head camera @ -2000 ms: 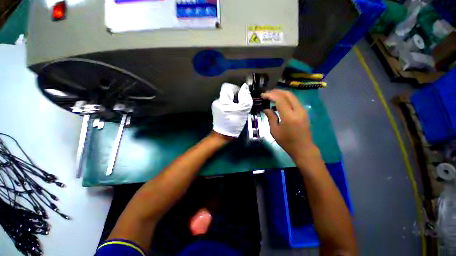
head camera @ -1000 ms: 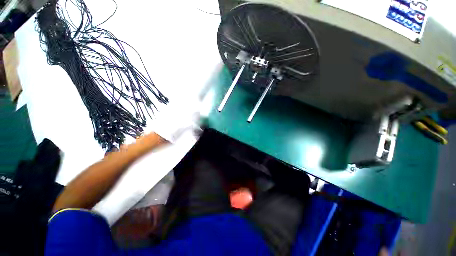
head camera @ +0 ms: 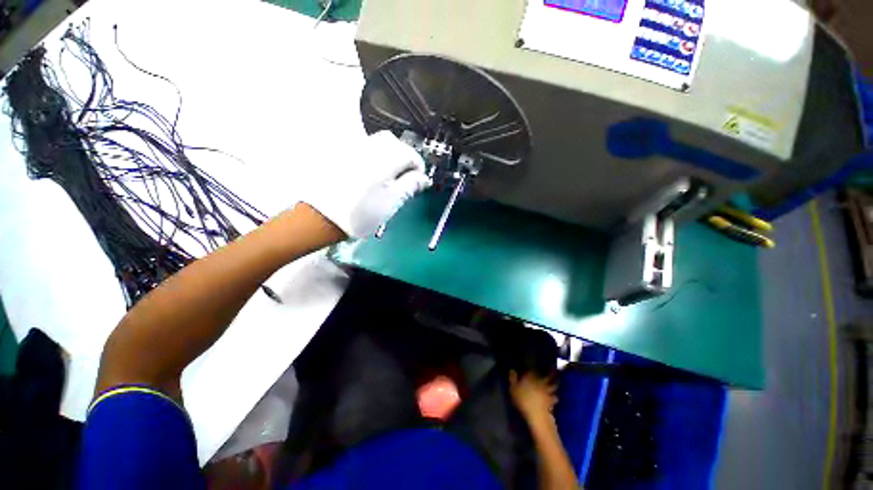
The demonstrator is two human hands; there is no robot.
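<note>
My left hand [head camera: 378, 187], in a white glove, is at the left winding prong [head camera: 382, 230], its fingertips by the clamp in front of the winding disc [head camera: 498, 120]. The fingers are bent; whether they hold a cable end is too small to tell. The right winding prong [head camera: 448, 212] sticks out bare. My right hand [head camera: 533, 392], bare, is low below the bench edge, fingers a little apart, with nothing visible in it. Loose black cables [head camera: 105, 215] lie in a heap on the white sheet [head camera: 220, 67]. The disc's slots show sharply.
The twist-tie head [head camera: 656, 256] stands on the green mat [head camera: 517, 254] at right, with yellow-and-black handles [head camera: 742, 228] behind it. The beige-grey machine [head camera: 565, 115] fills the back. A blue bin [head camera: 710, 431] holding dark items is below the bench. A black garment lies low at left.
My left hand has moved from the tie head to the cable heap, then up to the left prong. My right hand has left the tie head and dropped below the bench edge. The view has shifted.
</note>
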